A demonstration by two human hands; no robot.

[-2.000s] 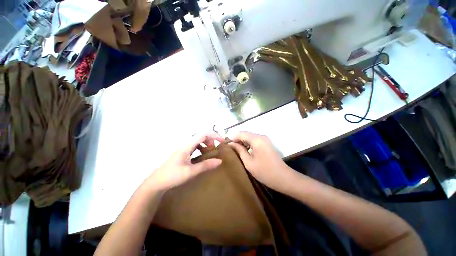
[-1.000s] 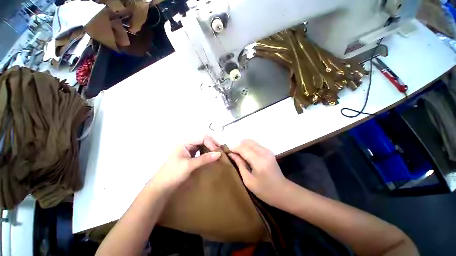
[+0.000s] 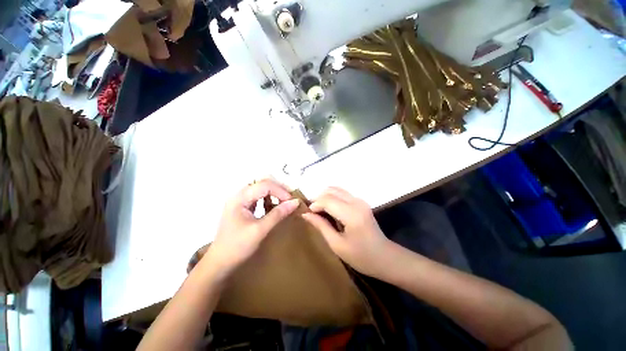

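The tan-brown bag panel (image 3: 295,274) hangs over the table's front edge towards my lap. My left hand (image 3: 250,216) pinches its top corner between thumb and fingers. My right hand (image 3: 346,223) grips the same corner from the right, close to my left fingertips. A darker strip, perhaps a zipper, runs down the panel's right edge (image 3: 364,291); my right hand and forearm partly hide it. The corner is held near the front edge of the white table, short of the sewing machine's needle area (image 3: 312,127).
The white sewing machine (image 3: 364,27) stands beyond my hands. A zipper bundle (image 3: 436,86) lies under its arm. A red and black tool (image 3: 539,89) and black cord (image 3: 508,127) lie right. A brown panel stack (image 3: 51,192) is left, scrap pieces (image 3: 141,31) upper left, a blue bin (image 3: 528,199) below right.
Both hands stay on the panel's corner with small finger shifts. A fold of the panel now shows beside my left wrist. The machine and table sit slightly higher and further left in view.
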